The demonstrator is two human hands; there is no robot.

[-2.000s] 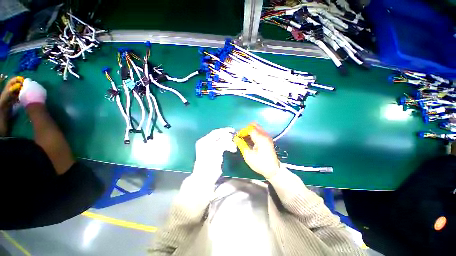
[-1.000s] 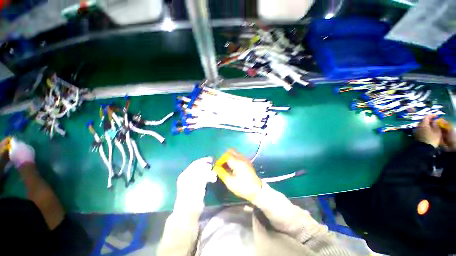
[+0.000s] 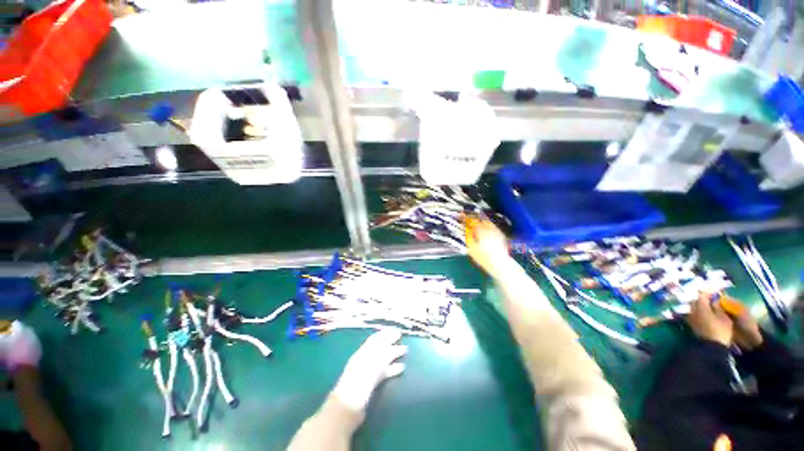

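My left hand (image 3: 370, 365), in a white glove, is just below the neat pile of white-sleeved harnesses (image 3: 379, 299). Its fingers are slightly spread and nothing shows in it. The pile's blue connectors (image 3: 308, 308) face left. My right hand (image 3: 485, 242), with yellow on the fingers, reaches beyond the metal rail to the tangled harness heap (image 3: 432, 214). Its fingertips are at the heap's right side; blur hides whether they grip a harness.
Branched harnesses (image 3: 198, 352) lie left of the pile. Another tangled heap (image 3: 88, 277) is at far left. An upright post (image 3: 335, 132) stands behind the pile. A blue bin (image 3: 573, 207) is beyond the rail. Other people's hands (image 3: 714, 319) (image 3: 19, 345) are at both sides.
My hands have separated. My right hand has moved forward to the heap behind the rail; my left has opened near the pile. The view has tilted up, showing more behind the bench.
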